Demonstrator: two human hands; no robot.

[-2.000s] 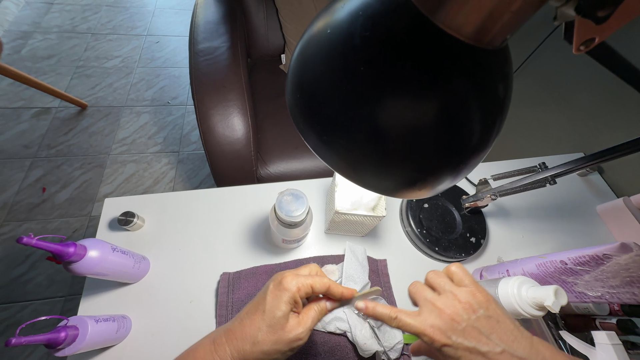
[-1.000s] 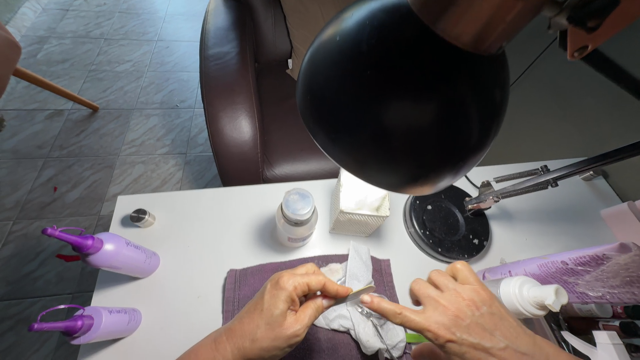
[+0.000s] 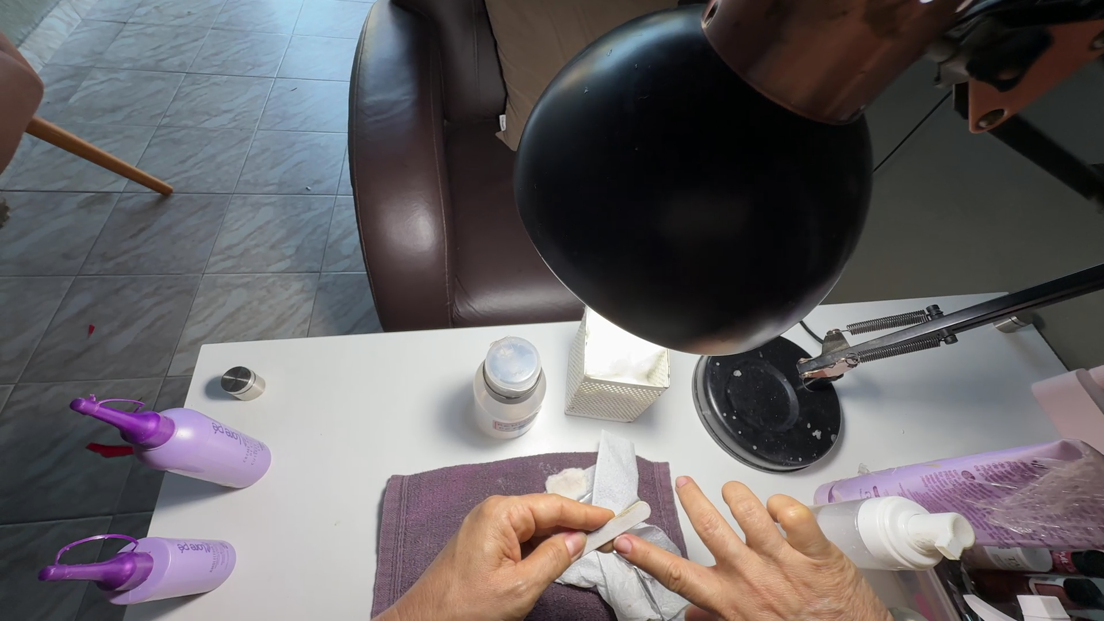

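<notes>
My left hand (image 3: 509, 552) pinches a small pale nail file (image 3: 623, 523) between thumb and fingertips. The file lies close to the index fingertip of my right hand (image 3: 750, 552), whose fingers are spread with nothing held. Whether file and nail touch I cannot tell. Beneath both hands are crumpled white tissues (image 3: 614, 473) and a used cotton pad (image 3: 567, 483) on a folded purple towel (image 3: 431, 509).
Beyond the towel stand a clear pump bottle (image 3: 510, 392), a tissue-filled perforated holder (image 3: 617, 388) and a black lamp base (image 3: 768, 405). The lamp shade (image 3: 690, 190) hangs above. Purple bottles (image 3: 211, 448) are left; a foam pump bottle (image 3: 888, 532) is right.
The fingers of my right hand have spread apart, with the middle, ring and little fingers now extended. My left hand still holds the file, which shows more of its length.
</notes>
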